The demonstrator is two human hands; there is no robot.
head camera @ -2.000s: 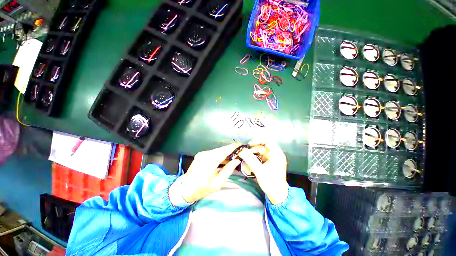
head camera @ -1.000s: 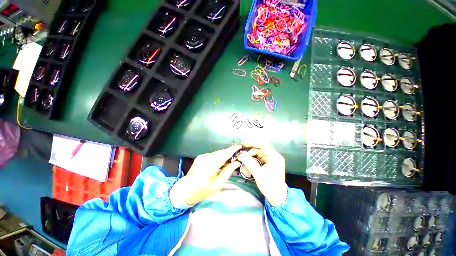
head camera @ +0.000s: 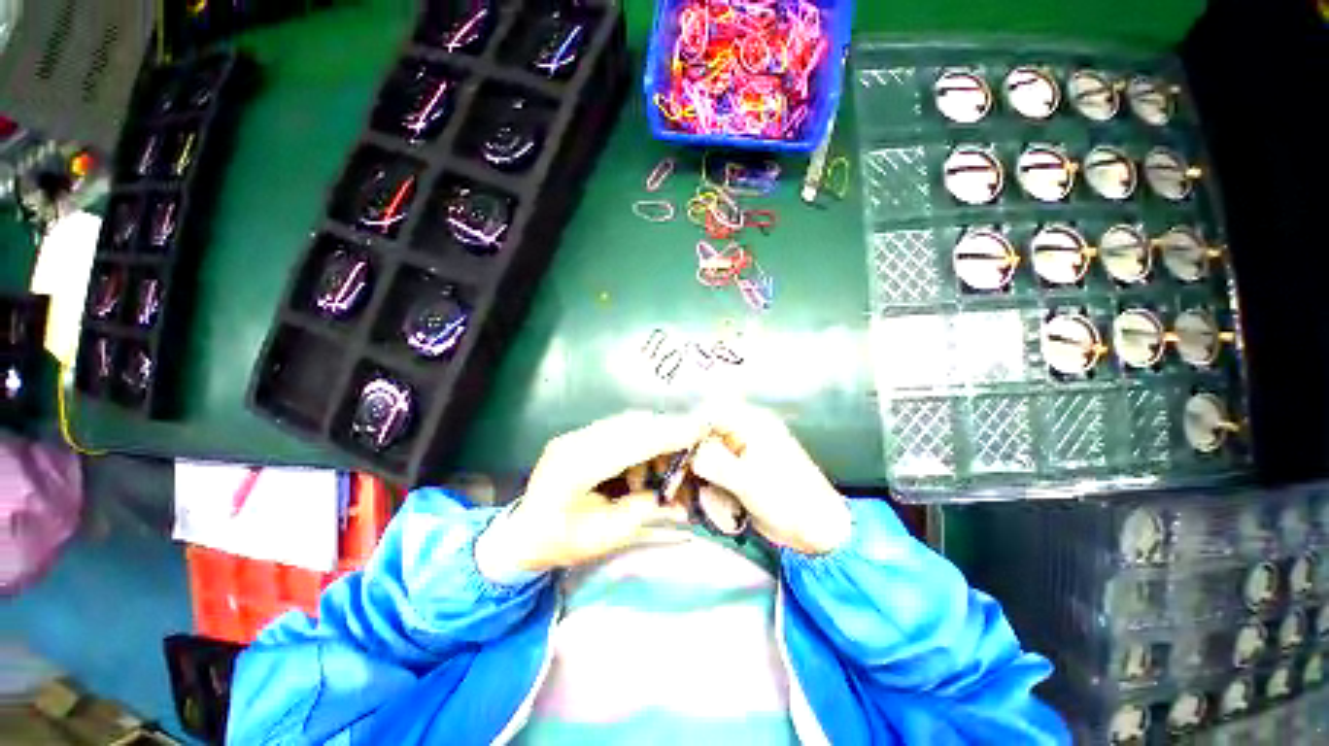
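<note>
My left hand (head camera: 583, 496) and my right hand (head camera: 773, 481) meet close to my body, just past the bench's near edge. My left hand holds a dark round housing (head camera: 675, 475), seen nearly edge-on and partly hidden by the fingers. My right hand holds a silver round module (head camera: 722, 509) right beside it. Whether the two parts are joined is hidden. Thin dark loops (head camera: 690, 354) lie on the green mat (head camera: 583, 394) beyond my hands, with pink, red and blue loops (head camera: 720, 262) farther on.
A black foam tray (head camera: 427, 248) of worked units lies left, another black tray (head camera: 156, 219) beyond it. A blue bin (head camera: 746, 143) of loops stands at the back. A clear blister tray (head camera: 1057, 277) of silver modules lies right, above stacked clear trays (head camera: 1195, 612). Paper (head camera: 255, 513) sits on a red crate (head camera: 233, 590).
The camera view has shifted, so the bench things appear farther left. The dark housing now shows more edge-on between my hands. Both hands stay close together.
</note>
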